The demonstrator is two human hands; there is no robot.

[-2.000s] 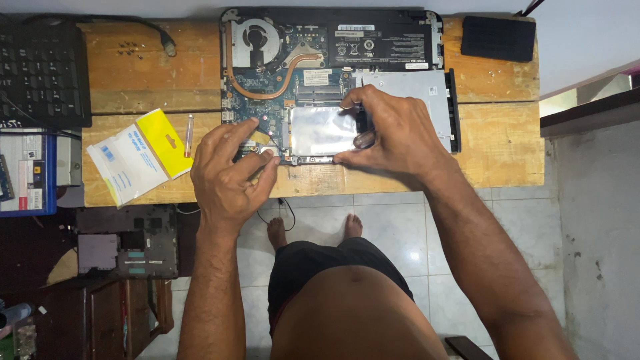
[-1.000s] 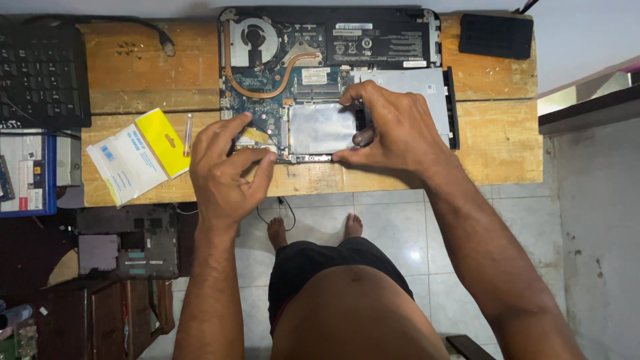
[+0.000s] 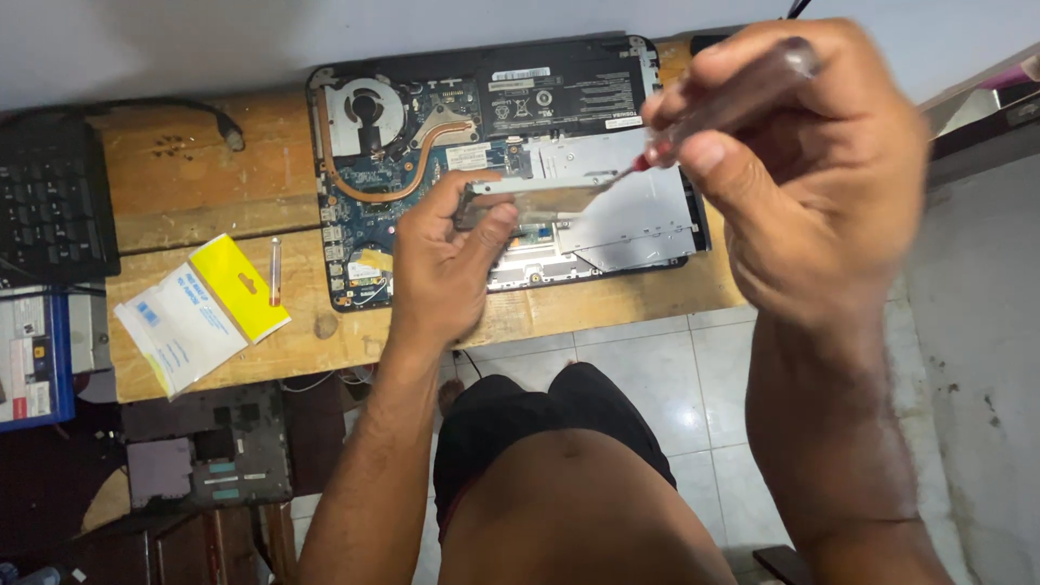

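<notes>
An opened laptop (image 3: 366,175) lies on the wooden table, with its fan, copper heat pipe, circuit board, battery (image 3: 561,93) and optical drive (image 3: 650,195) exposed. Above its front half, my left hand (image 3: 455,260) grips a hard drive in a metal bracket (image 3: 544,203), tilted so that a side edge shows. My right hand (image 3: 796,154) holds a screwdriver (image 3: 723,106) with a dark translucent handle. The screwdriver's tip is at the right part of the bracket's upper edge; whether it sits in a screw I cannot tell.
Left of the laptop lie a yellow and white plastic packet (image 3: 199,313), a small clear tube (image 3: 275,272), loose screws (image 3: 172,148) and a cable end (image 3: 231,134). A black keyboard (image 3: 53,203) is at far left. Below the table lies a laptop bottom cover (image 3: 244,447).
The bracketed drive, earlier down in the laptop's front bay between both hands, is now lifted in my left hand. My right hand has moved up and right and now holds a screwdriver.
</notes>
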